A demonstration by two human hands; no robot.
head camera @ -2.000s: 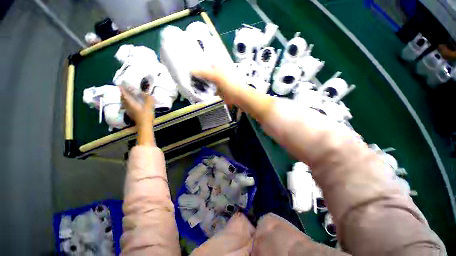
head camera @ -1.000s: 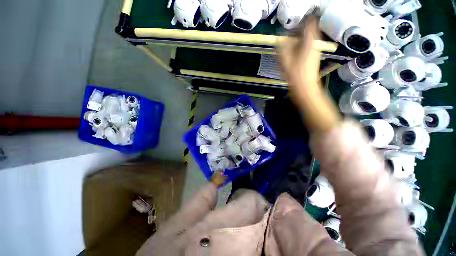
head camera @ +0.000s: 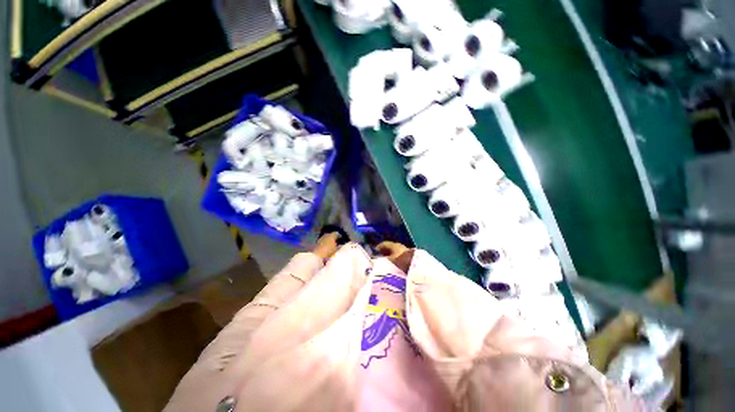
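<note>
My left hand is small and partly hidden at the front of my jacket, beside the blue bin's lower edge. My right hand is close by to its right, also small and partly hidden by the jacket. I cannot tell whether either hand holds anything. White security cameras with black round lenses stand in a long row on the green bench to the right of my hands. More cameras lie closely together at the bench's far end.
Blue bins full of white parts stand on the floor, one near and one farther left. A large cardboard box is at lower left. The trolley is at upper left. The green conveyor belt runs on the right.
The view has swung right along the bench. My right hand has come back from the trolley to the front of my body. Both hands are now close together there.
</note>
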